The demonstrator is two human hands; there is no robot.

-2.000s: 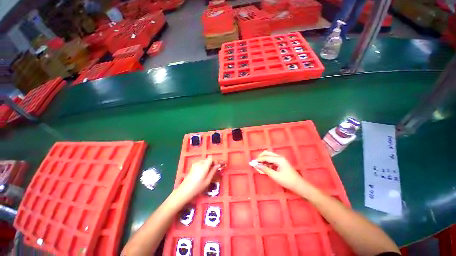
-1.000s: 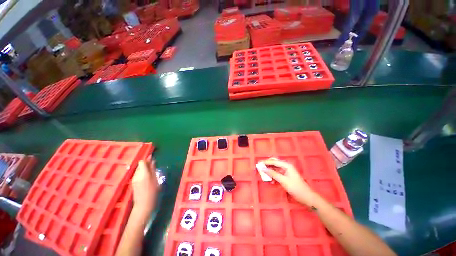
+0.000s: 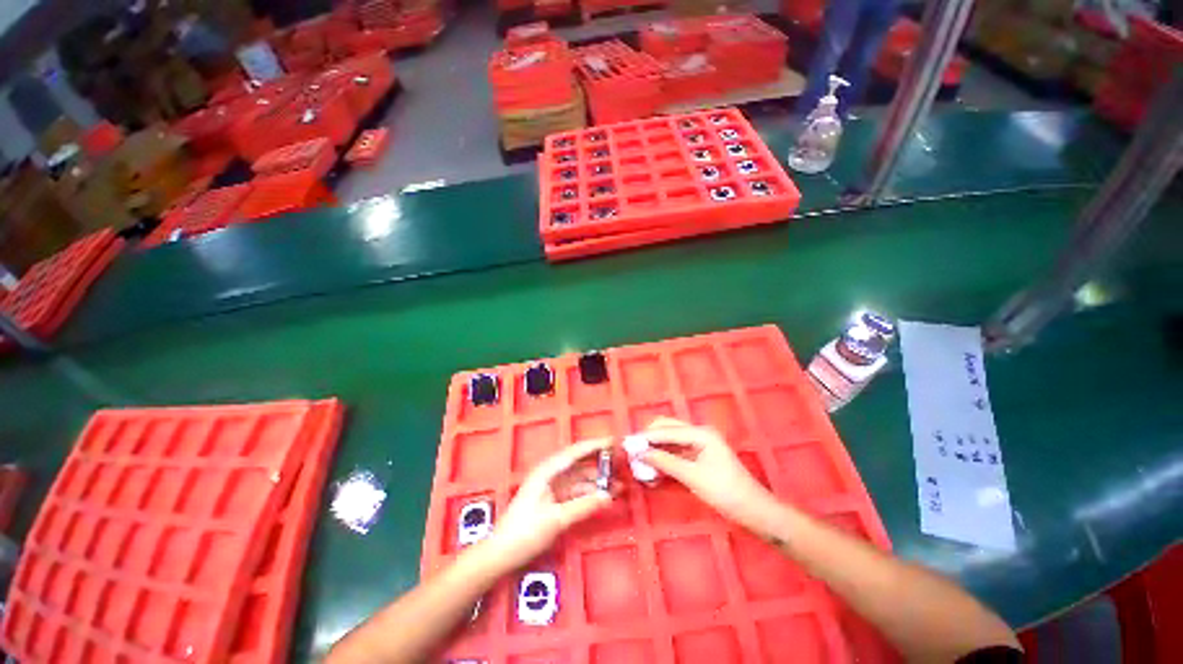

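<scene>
The red foam tray [image 3: 623, 580] lies in front of me. My left hand [image 3: 555, 490] holds a smartwatch body [image 3: 605, 470] on edge between its fingers, over the tray's middle. My right hand [image 3: 694, 464] pinches a small white cleaning cloth [image 3: 640, 457] just right of the unit. Three dark units, one of them the left one [image 3: 484, 388], sit in the tray's top row. Pale-rimmed units [image 3: 537, 598] sit in pockets lower left. My left forearm hides part of the left pockets.
Empty red trays [image 3: 156, 519] lie stacked at left, beside a crumpled shiny scrap [image 3: 358, 501]. A solvent bottle [image 3: 852, 358] and paper sheet [image 3: 956, 435] lie right. Across the bench are filled trays [image 3: 668, 175], a clear pump bottle [image 3: 819, 130] and a metal post [image 3: 915, 97]. A person's legs stand behind.
My left hand has moved from beside the left stack to the main tray and has taken hold of a unit. My right hand has brought the cloth left, close to it. The view has shifted.
</scene>
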